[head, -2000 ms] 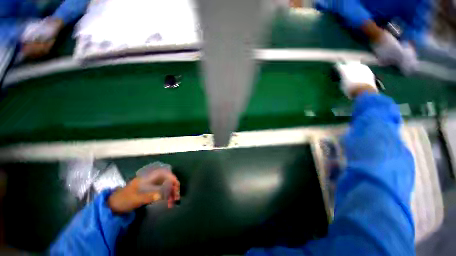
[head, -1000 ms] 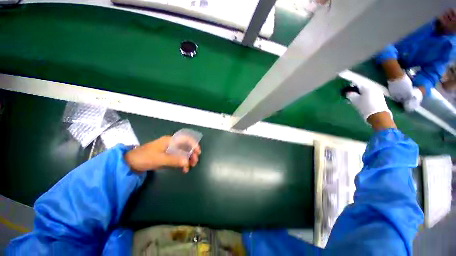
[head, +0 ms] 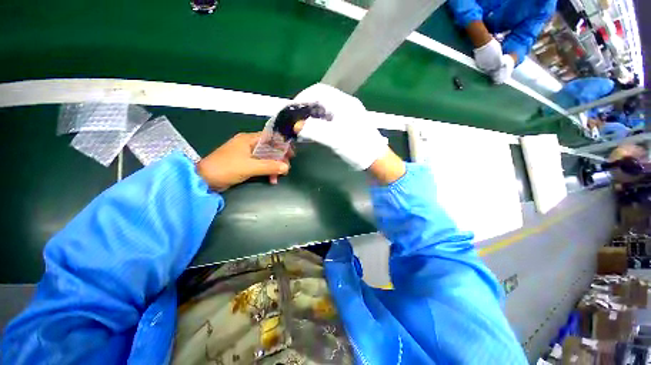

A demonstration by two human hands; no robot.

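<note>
My bare left hand (head: 239, 162) holds a clear bubble bag (head: 271, 145) between thumb and fingers in front of me. My white-gloved right hand (head: 342, 128) grips a black round part (head: 291, 118) at the upper end of that bag. The part overlaps the bag's mouth; how far it is inside I cannot tell. Several flat bubble bags (head: 103, 132) lie overlapping on the dark green bench (head: 43, 214), left of my left hand.
Black parts lie on the green belt (head: 171, 50), one at the top edge (head: 204, 6), another farther right (head: 458, 83). A grey upright (head: 378, 46) slants above my hands. White trays (head: 471, 178) stand at the right. People in blue work across the belt.
My right hand has come back from the belt with the black part to the bag in my left hand. The view has turned, showing more of the aisle at right.
</note>
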